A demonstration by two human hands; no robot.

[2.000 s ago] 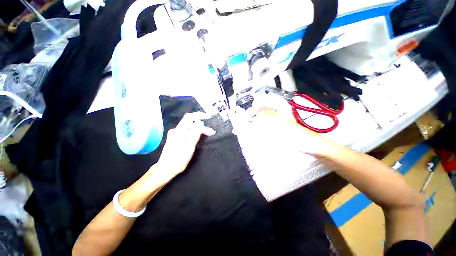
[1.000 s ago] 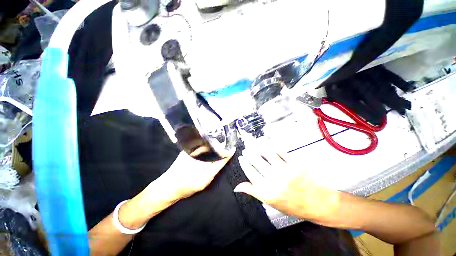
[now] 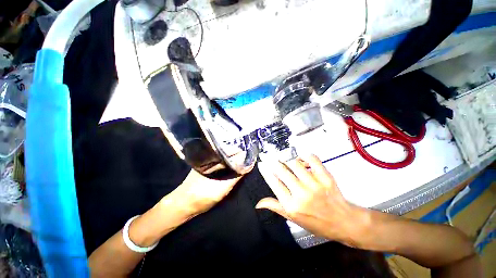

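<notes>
A black garment piece point(image 3: 130, 168) lies under the sewing machine head point(image 3: 234, 49) and hangs over the table's front edge. My left hand point(image 3: 204, 190) is on the cloth left of the presser foot point(image 3: 258, 138); its fingertips are partly hidden behind the machine's face plate, so its grip cannot be told. My right hand point(image 3: 310, 198) lies on the cloth's right edge and the white table, fingers spread, fingertips just in front of the foot. The needle itself cannot be made out.
Red-handled scissors point(image 3: 380, 138) lie right of the needle area. A black strap point(image 3: 419, 43) hangs over the machine arm, with black fabric point(image 3: 405, 100) behind the scissors. A blue-sleeved tube point(image 3: 54, 163) stands at left. Clear plastic bags point(image 3: 13, 89) are far left; a carton point(image 3: 462, 217) is below right.
The view has come closer to the machine since the first frame. Both hands have moved nearer the foot, and my right hand has spread flat. Since one second ago they have barely moved.
</notes>
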